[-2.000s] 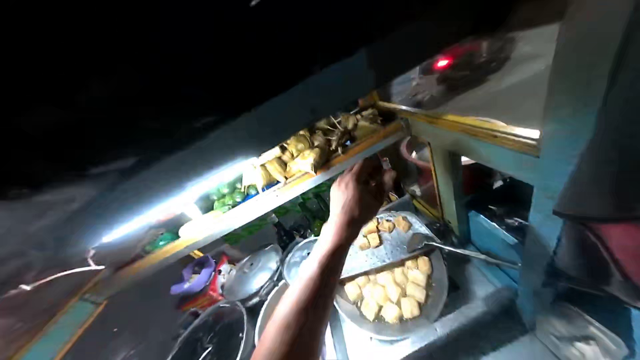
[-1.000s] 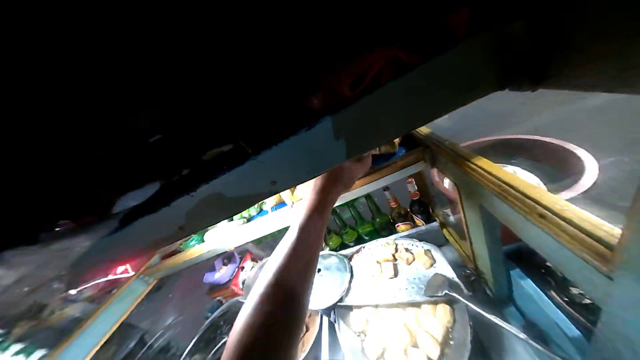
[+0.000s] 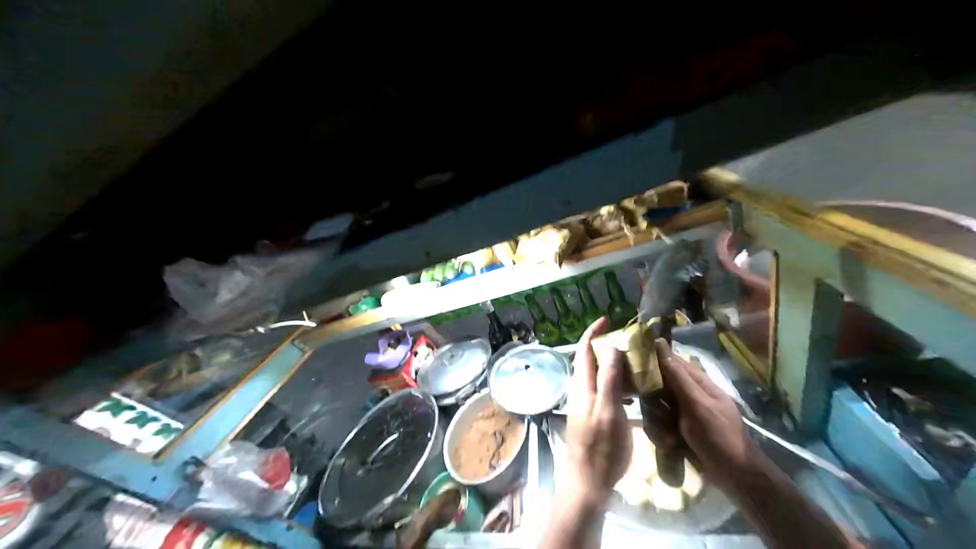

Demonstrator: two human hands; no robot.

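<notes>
My left hand point(image 3: 602, 427) and my right hand point(image 3: 705, 415) are together over the pan at the lower right. Between them is a yellowish leaf-wrapped packet point(image 3: 637, 354), with the left fingers along its left side. My right hand grips a knife point(image 3: 665, 293) by its dark handle; the broad, blurred blade points upward behind the packet. Similar leaf-wrapped packets point(image 3: 545, 244) lie on the shelf above. Below my hands, pale pieces of food point(image 3: 669, 492) sit in the pan, partly hidden by the hands and the handle.
Left of my hands stand a bowl of brown batter or sauce point(image 3: 486, 442), a round metal lid point(image 3: 529, 379) and a dark glass lid point(image 3: 379, 457). Green bottles point(image 3: 619, 301) line the back under the lit shelf. A long-handled metal utensil point(image 3: 831, 467) reaches to the right. A wooden-edged frame point(image 3: 846, 229) borders the right.
One arm was reaching up to the shelf; now both hands are lower, over the pan, with a leaf-wrapped packet and a knife between them. The view has shifted.
</notes>
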